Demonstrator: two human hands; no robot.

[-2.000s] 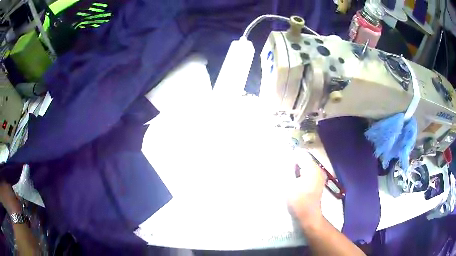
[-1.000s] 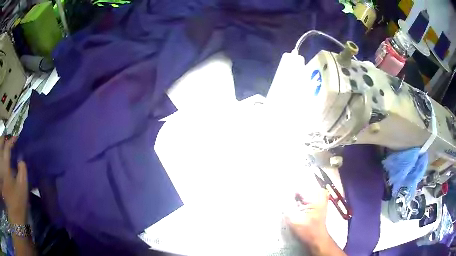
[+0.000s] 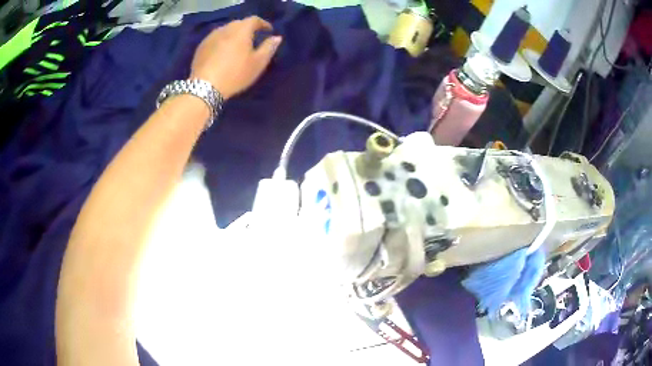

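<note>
My left hand (image 3: 232, 58), with a metal watch on the wrist, reaches over the dark navy cloth (image 3: 307, 78) behind the machine. Its thumb and fingers are apart, with nothing visibly held. The sewing machine (image 3: 457, 207) stands at centre right. White glare hides the needle area and the work there. Red-handled thread snips (image 3: 406, 342) lie below the head beside a dark cloth strip (image 3: 447, 318) under the arm. My right hand is not visible.
A lit lamp (image 3: 275, 196) is left of the head. A pink bottle (image 3: 457, 107), a yellowish container (image 3: 411, 32) and thread cones (image 3: 510, 36) stand behind. A blue tassel (image 3: 509, 279) hangs from the arm. Neon green-black cloth (image 3: 46, 68) is top left.
My left hand has moved from the far left edge up and across to the back cloth. My right hand, earlier near the snips, is no longer visible. The view has shifted.
</note>
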